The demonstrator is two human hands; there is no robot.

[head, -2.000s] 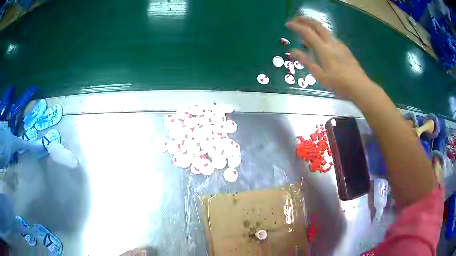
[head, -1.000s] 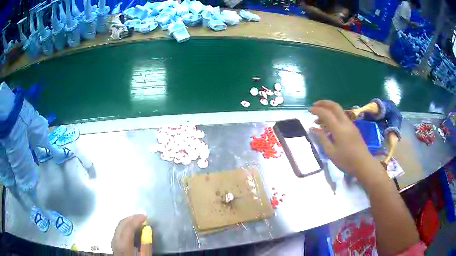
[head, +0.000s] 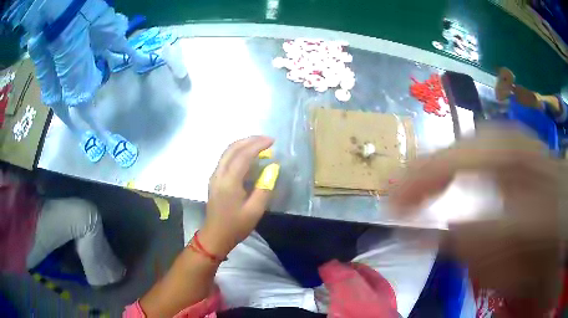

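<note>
My left hand is above the bench's front edge, left of the cardboard pad, with yellow wraps on thumb and forefinger, fingers apart and nothing seen between them. My right hand is large and blurred at the right, between the camera and the bench; whether it holds something cannot be told. The brown cardboard pad has dark spots and a small white lump. White discs with red marks lie in a pile behind it. Small red pieces are heaped at the pad's back right.
A dark phone lies right of the red pieces, partly covered by my right hand. A blue tray is at the right. Pale blue doll legs stand at left. More discs lie on the green belt. Another person's leg shows lower left.
The view has turned down and left, showing my lap. My left hand has come fully into view, fingers forward. My right hand, earlier over the belt, is now nearer the bench's front and the camera.
</note>
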